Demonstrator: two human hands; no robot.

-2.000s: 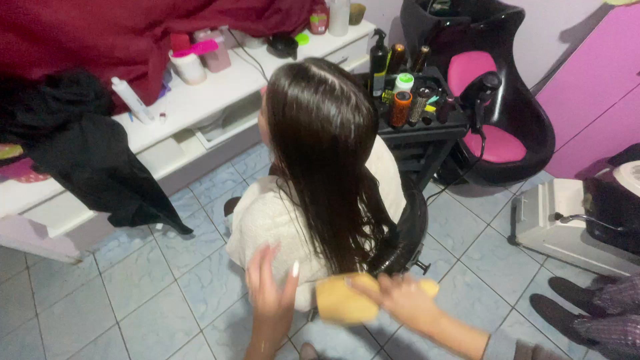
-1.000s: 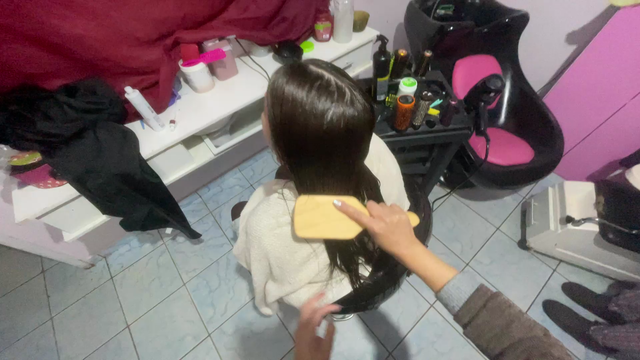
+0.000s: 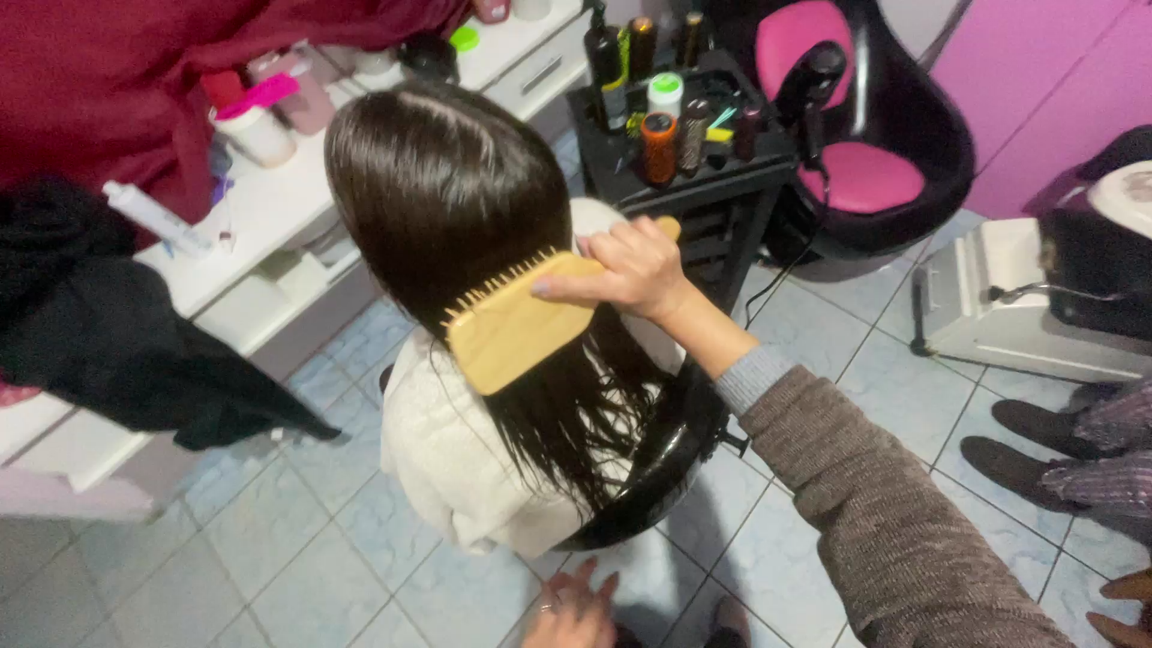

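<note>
My right hand [image 3: 630, 270] grips the handle of a wooden paddle brush [image 3: 522, 324]. The brush's pins face up and to the left, by the long dark hair [image 3: 450, 189] of a seated person; its flat back is toward me. Below the brush the hair hangs in damp-looking strands over a white towel [image 3: 450, 450] on the shoulders and the black chair back [image 3: 648, 504]. Low in the view, my left hand [image 3: 571, 612] is off the hair, fingers apart, with a ring on one finger.
A black trolley [image 3: 693, 180] holds round brushes and bottles, beside a black and pink wash chair [image 3: 864, 180]. White counter [image 3: 270, 207] with tubs at left, black cloth [image 3: 135, 342] hanging over it. Another person's dark shoes [image 3: 1017, 463] and a white appliance [image 3: 990, 297] are at right.
Two seconds ago the brush was low by the hair ends, with my left hand beside the towel. The brush is now higher on the hair, its pins showing, and my left hand is lower.
</note>
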